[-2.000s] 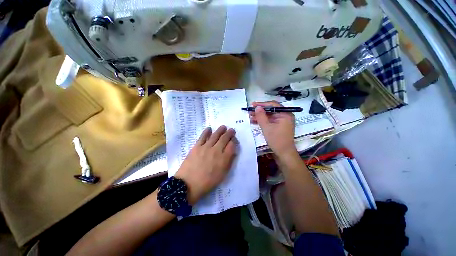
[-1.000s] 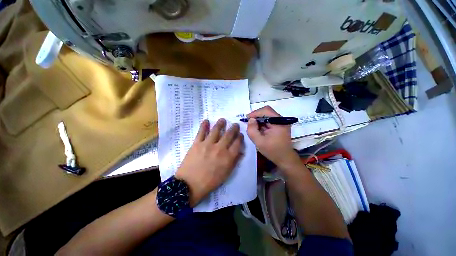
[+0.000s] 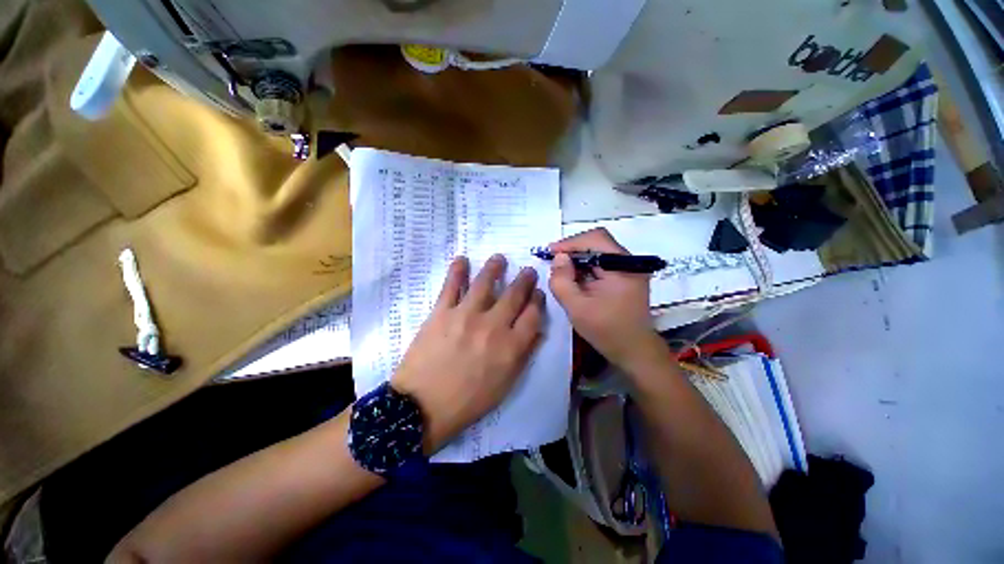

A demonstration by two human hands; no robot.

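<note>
A white record sheet (image 3: pixel 440 220) with printed rows lies over the machine bed and the edge of the camel-brown coat (image 3: pixel 253 264). My left hand (image 3: pixel 473 342) lies flat on the sheet, fingers slightly spread, holding nothing. My right hand (image 3: pixel 600 297) grips a black pen (image 3: pixel 617 262), its tip at the sheet's right part. A toggle fastening (image 3: pixel 143 314), white cord with a dark bar, lies on the coat at the left. A small black patch (image 3: pixel 334 142) shows beside the needle area at the sheet's top left corner.
The white machine head (image 3: pixel 683 77) spans the top. Loose black patches (image 3: pixel 795 217) lie right of the bed, near checked cloth (image 3: pixel 905 143). A red-rimmed tray (image 3: pixel 732 345) with white papers or cards, scissors (image 3: pixel 630 496) and dark cloth (image 3: pixel 820 507) sit at the lower right.
The view has shifted, so the machine head sits higher. My right hand has brought the pen tip from the sheet's right edge onto the sheet. My left hand remains on the sheet.
</note>
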